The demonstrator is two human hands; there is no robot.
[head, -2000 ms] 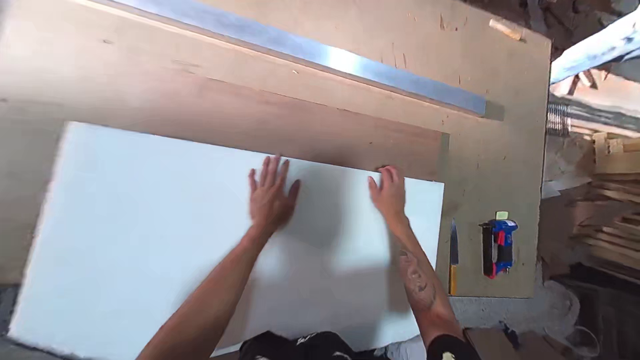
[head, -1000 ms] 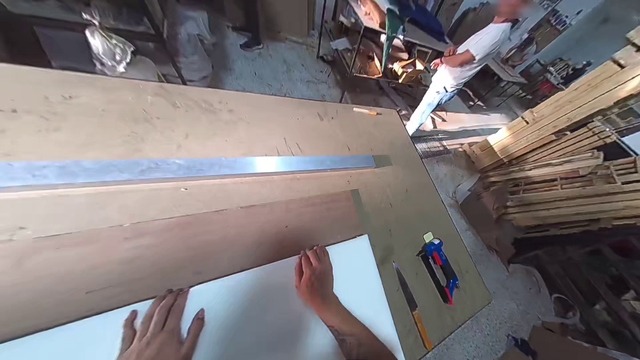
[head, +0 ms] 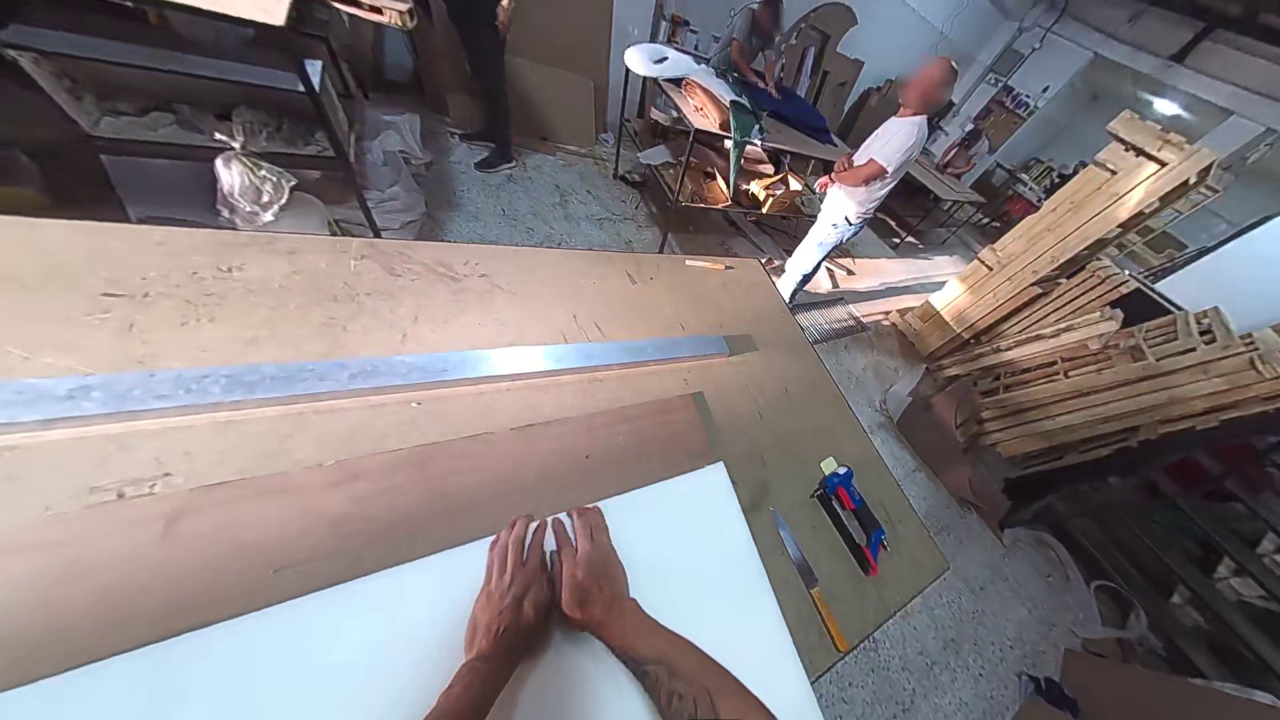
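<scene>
Side by side, my left hand (head: 512, 590) and my right hand (head: 590, 572) rest on a white foam sheet (head: 380, 640), fingertips at its far edge. The sheet lies over a thin brown wooden panel (head: 380, 505) on the workbench. To the right of the sheet lie a knife with a wooden handle (head: 810, 580) and a blue, black and red pneumatic stapler (head: 853, 517). Beyond the panel a long metal straightedge (head: 400, 378) lies across the bench. The near part of the sheet is out of view.
The bench top (head: 250, 280) has a small wooden piece (head: 706, 264) near its far edge. A person in a white shirt (head: 860, 180) stands beyond, with others further off. Wooden pallets (head: 1120, 380) are stacked at right; a plastic bag (head: 250, 185) sits by a shelf at left.
My hands, apart on the sheet in the earlier frames, have come together at its far edge. The view has tilted up to take in more of the workshop.
</scene>
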